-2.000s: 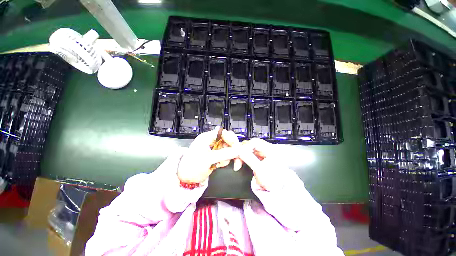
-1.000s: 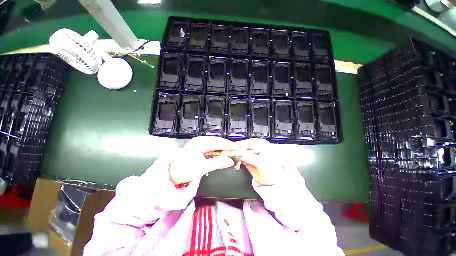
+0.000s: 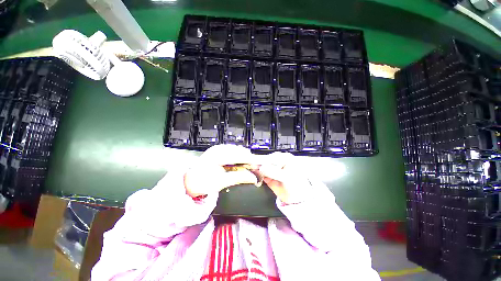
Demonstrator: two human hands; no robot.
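Note:
My left hand and my right hand meet in front of my body, just below the near edge of the black blister tray. Both are overexposed. The fingertips are together around a small amber-brown piece, mostly hidden by the fingers. The left fingers cover most of it; the right fingertips touch at its right end. The tray lies flat, with three rows of pockets showing dark rectangular parts. A tiny pale bit lies below my left hand.
A white desk fan stands left of the tray, by a white post. Tall black tray stacks stand at right and left. An open carton with clear plastic is at lower left. A green conveyor runs behind.
My hands have drawn together and levelled out compared with two seconds ago, and the amber piece shows less. A dark object at the lower left edge one second ago is gone.

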